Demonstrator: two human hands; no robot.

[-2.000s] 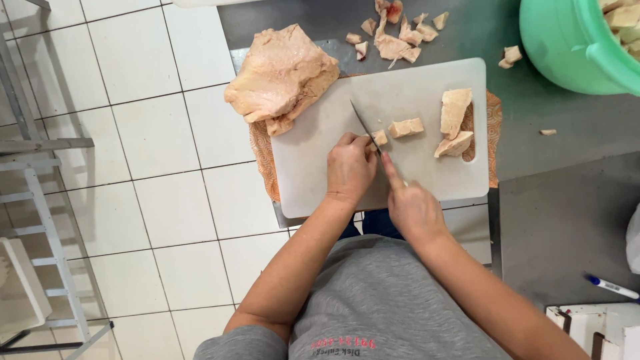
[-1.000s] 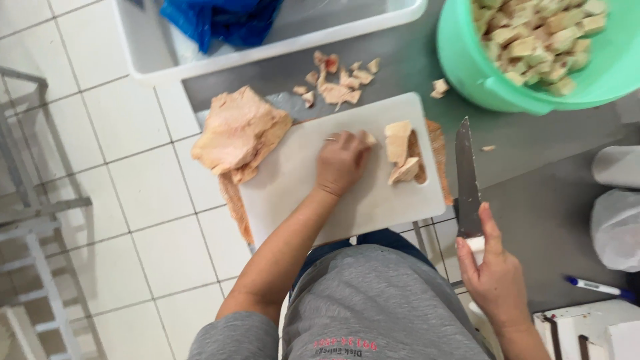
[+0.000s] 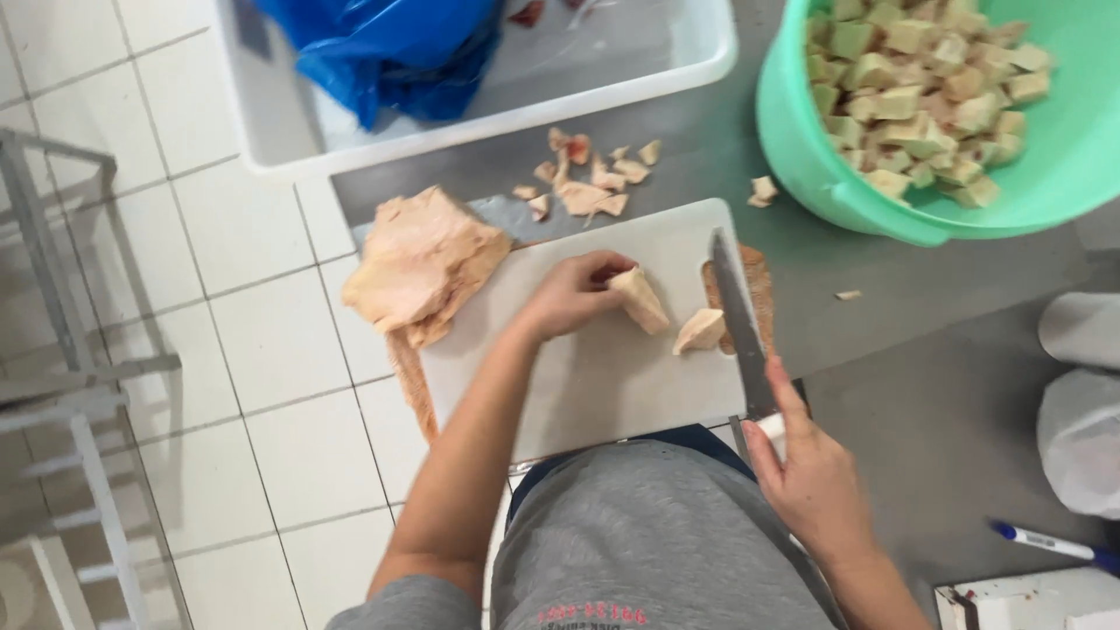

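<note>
My left hand (image 3: 582, 296) grips the end of a pale strip of raw meat or fat (image 3: 640, 300) over the white cutting board (image 3: 577, 385). My right hand (image 3: 809, 472) holds a kitchen knife (image 3: 742, 324) by its white handle, the blade along the board's right edge, pointing away from me. Another pale piece (image 3: 700, 331) lies on the board beside the blade. A large pale slab (image 3: 429, 262) rests over the board's left corner. An orange-brown cloth (image 3: 759, 284) shows from under the board.
Trimmings (image 3: 586, 184) lie on the metal table (image 3: 884, 350) behind the board. A green tub (image 3: 787, 131) of cubes stands at back right, a white tray (image 3: 490, 136) with a blue plastic bag (image 3: 402, 52) at the back. A marker pen (image 3: 1050, 541) and white plastic bag (image 3: 1081, 446) are at right.
The knife has gone from between my hands out to the right, then to the board's right edge. The small cut pieces have left the board. My left hand now has a strip that lay at the right.
</note>
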